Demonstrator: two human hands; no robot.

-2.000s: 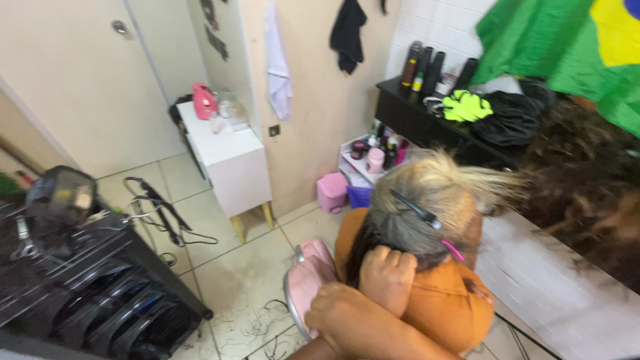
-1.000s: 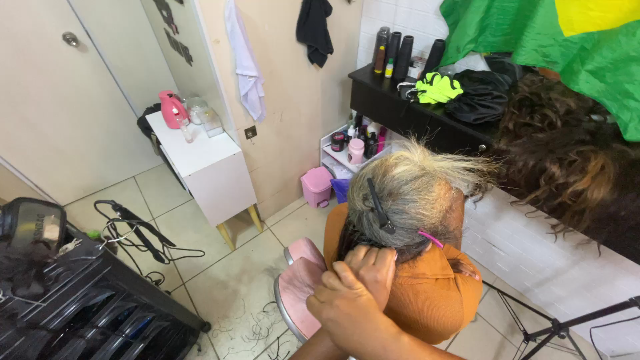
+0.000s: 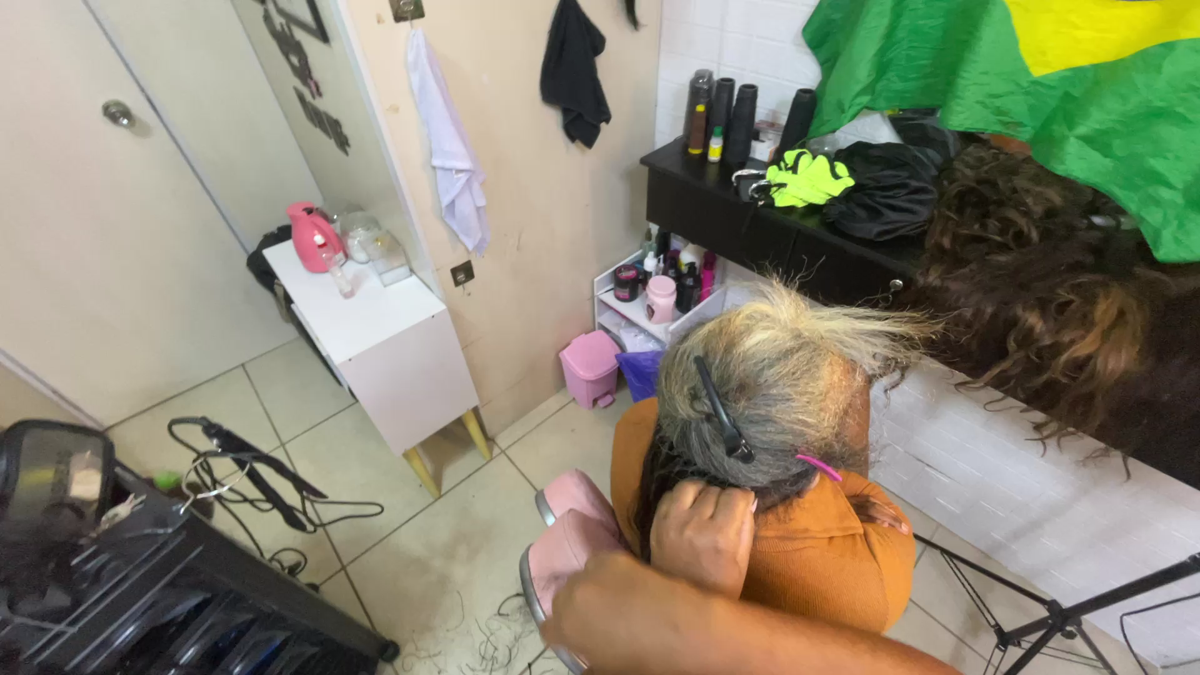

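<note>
A seated person in an orange top (image 3: 825, 572) has grey and blond hair (image 3: 750, 384), with dark hair low at the side of the neck. A black hair clip (image 3: 720, 412) and a pink clip or comb handle (image 3: 819, 466) sit in the hair. My left hand (image 3: 703, 534) is closed on the dark hair at the nape, fingers curled, the strand mostly hidden. My right hand (image 3: 600, 609) is lower left, blurred, over the pink chair (image 3: 567, 539), its forearm crossing over my left arm. What its fingers hold cannot be made out.
A black trolley (image 3: 216, 572) with a corded styling tool (image 3: 262, 478) stands at left. Behind are a white cabinet (image 3: 403, 375) and a pink bin (image 3: 591, 367). At right are a black shelf (image 3: 703, 202), long brown hair pieces (image 3: 1041, 281) and a black tripod stand (image 3: 1059, 619). Loose hair lies on the floor.
My right hand has moved away from my left hand, down and to the left; the two were together at the nape before. My left hand stays at the nape.
</note>
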